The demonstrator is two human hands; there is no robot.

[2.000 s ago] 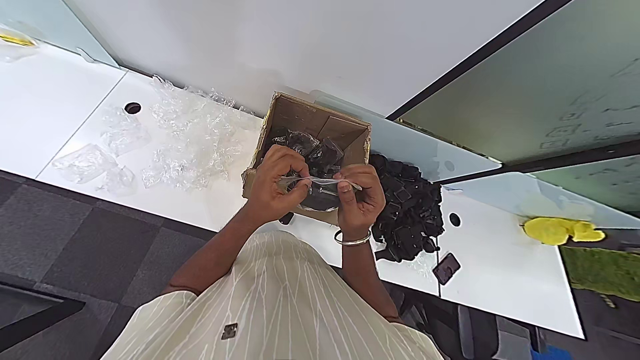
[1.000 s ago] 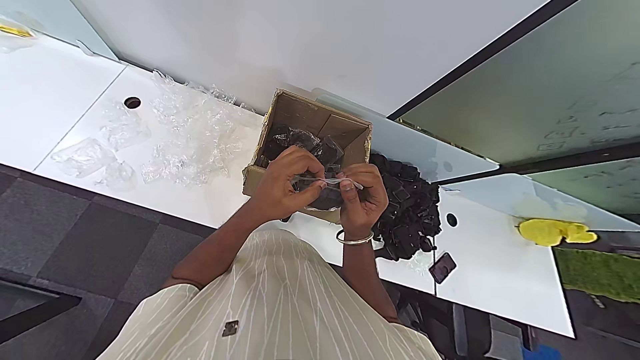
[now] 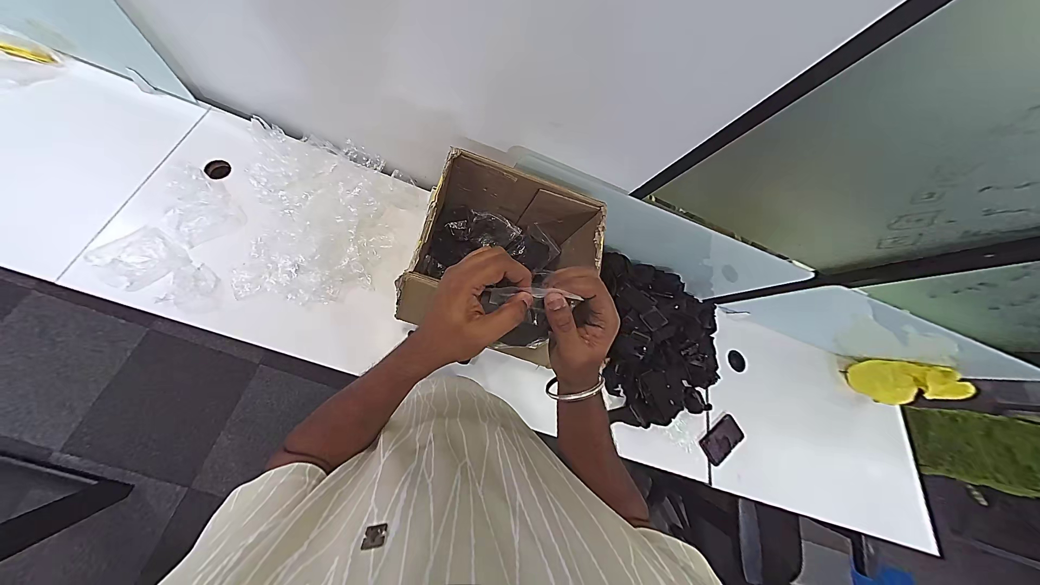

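Note:
My left hand (image 3: 479, 301) and my right hand (image 3: 583, 317) meet over the near side of an open cardboard box (image 3: 487, 179). Between thumbs and fingers they pinch the edge of a clear plastic bag (image 3: 532, 291). Something dark shows beneath that edge, partly hidden by my hands; whether it is inside this bag I cannot tell. Black items in clear plastic wrapping (image 3: 479, 231) lie in the box. Against the box's right side is a heap of small black objects (image 3: 658, 333), whose exact kind is unclear. A metal bangle circles my right wrist.
Crumpled clear plastic bags (image 3: 309, 219) spread over the white table (image 3: 357, 329) left of the box. A smartphone (image 3: 721, 439) lies near the front edge, right of the black heap. Farther right is a yellow item (image 3: 906, 382). A partition rises behind the table.
My fingers have shifted slightly along the plastic edge, and the thumbs are now closer together than two seconds ago. The box and the black heap have not plainly changed.

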